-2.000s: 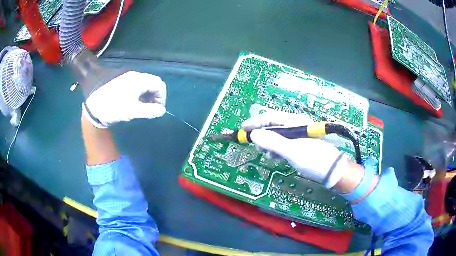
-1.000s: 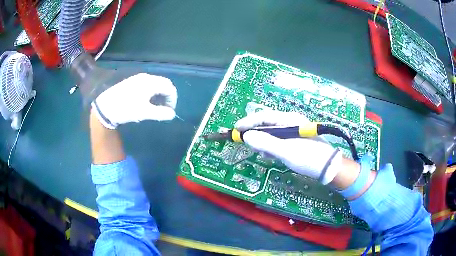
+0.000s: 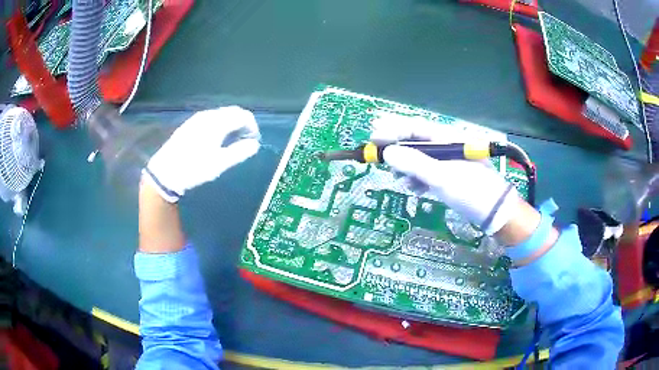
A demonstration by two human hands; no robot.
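Note:
A large green circuit board (image 3: pixel 347 238) lies on a red carrier pallet (image 3: pixel 376 327) in front of me, its solder side up. My right hand (image 3: pixel 451 173), in a white glove, grips a soldering iron (image 3: pixel 426 152) with a black handle and yellow bands. The iron's tip is over the upper left part of the board; whether it touches cannot be told. My left hand (image 3: pixel 206 150), in a white glove, is left of the board with thumb and index finger pinched. A faint bit of solder wire (image 3: pixel 269 148) sticks out from its fingertips towards the board's left edge.
A grey hose (image 3: pixel 85 65) with a clear hood and a white fan (image 3: pixel 19 148) are at the left. Other boards (image 3: pixel 589 61) on red pallets lie at the upper right and upper left. A small black holder (image 3: pixel 598 230) is at the right edge. Yellow tape (image 3: pixel 289 363) runs along the near side.
The iron's tip has moved up and right over the board with my right hand. My left hand has shifted slightly. The board now sits slightly further left in the view.

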